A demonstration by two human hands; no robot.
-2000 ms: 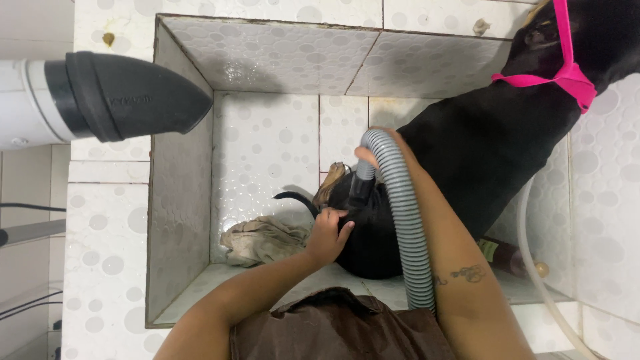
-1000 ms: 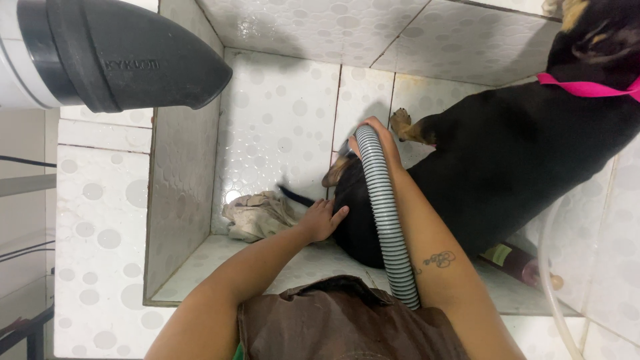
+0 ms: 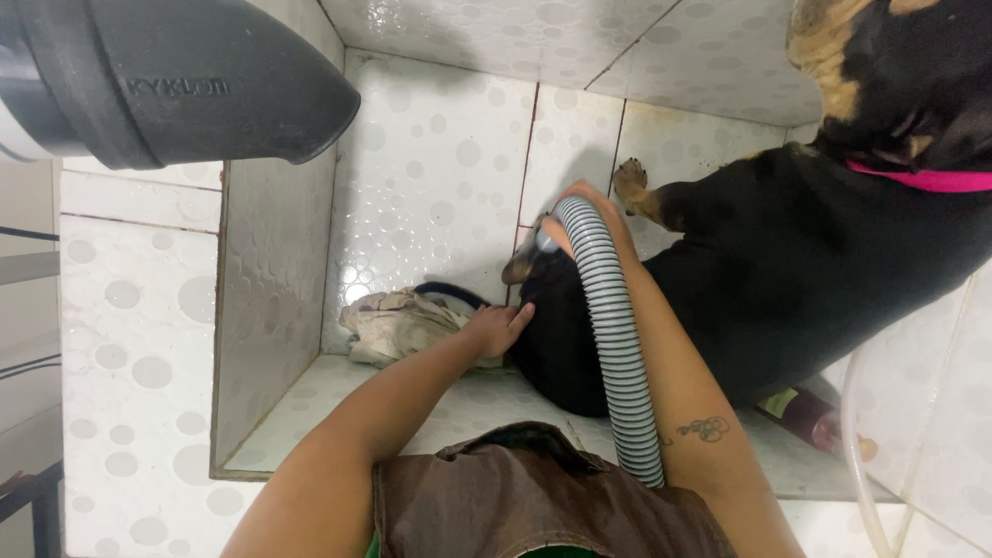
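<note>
A black dog with tan markings [image 3: 783, 263] is in a tiled tub, its head at the upper right, a pink collar or lead [image 3: 930, 178] round its neck. My right hand [image 3: 593, 213] is closed round the end of a grey corrugated hose [image 3: 612, 333], over the dog's hindquarters; the nozzle is partly hidden. My left hand [image 3: 500, 329] rests with its fingertips against the dog's rump, near the base of the dark tail [image 3: 449, 291]. A crumpled beige cloth [image 3: 403, 325] lies beside the tail, partly behind my left forearm.
A large black nozzle on a white pipe [image 3: 209, 85] juts in at the upper left. The tub's raised tiled rim [image 3: 139, 349] runs along the left. A dark red bottle [image 3: 806, 418] lies at the lower right, near a clear hose [image 3: 852, 442].
The view has shifted closer. One tan paw of the dog, not visible two seconds ago, now shows on the tub floor. My right hand stays on the hose and my left by the rump.
</note>
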